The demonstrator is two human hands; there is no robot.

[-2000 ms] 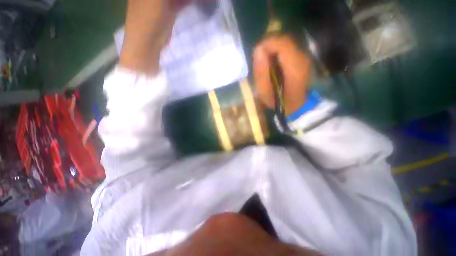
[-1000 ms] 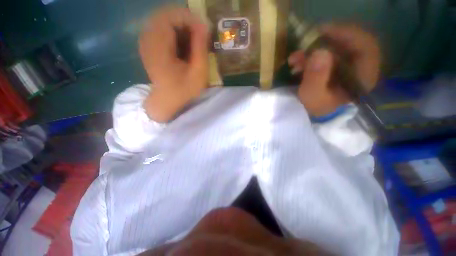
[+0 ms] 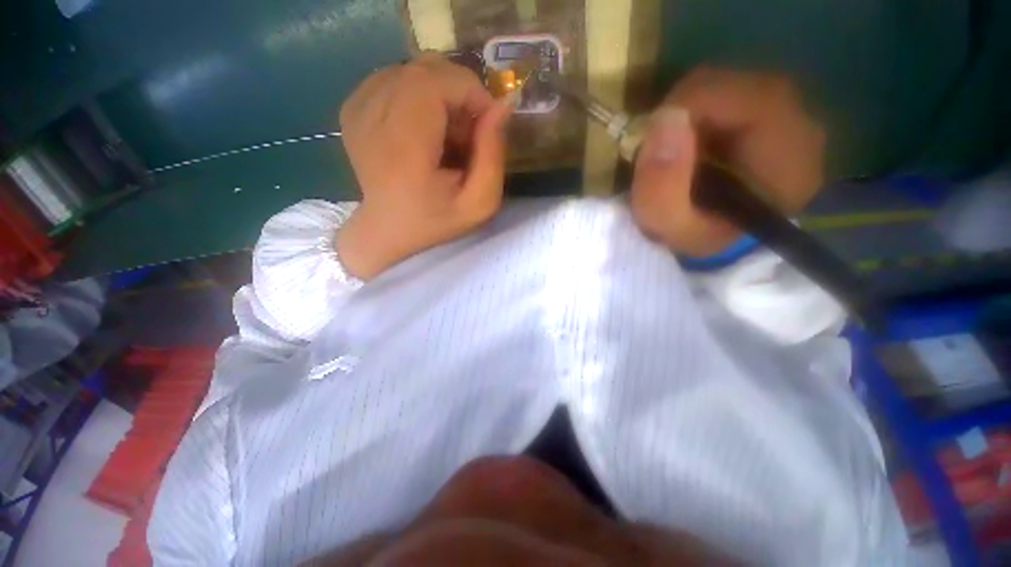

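Observation:
A small device housing [image 3: 542, 55] with a pale pinkish rim and dark board lies on the brown pad [image 3: 540, 144] between two cream-yellow strips. A bright orange patch [image 3: 509, 80] shows at its left side. My left hand [image 3: 427, 155] is at the housing's left edge, fingertips pinched together by the orange patch; whether they hold something thin cannot be told. My right hand [image 3: 726, 155] grips a soldering iron [image 3: 754, 210] by its thick black handle. The iron's metal tip points left, over the housing's right part.
The green bench [image 3: 244, 100] spreads around the pad. A grey-and-white slotted thing [image 3: 44, 188] stands at the far left. Red items [image 3: 155, 443] lie low at the left. A blue rack [image 3: 920, 410] with a white box [image 3: 942, 371] is at the lower right.
My left hand has moved right to the housing's edge. The iron tip has come left from beside the pad to over the housing. Earlier the view also showed a white gridded sheet.

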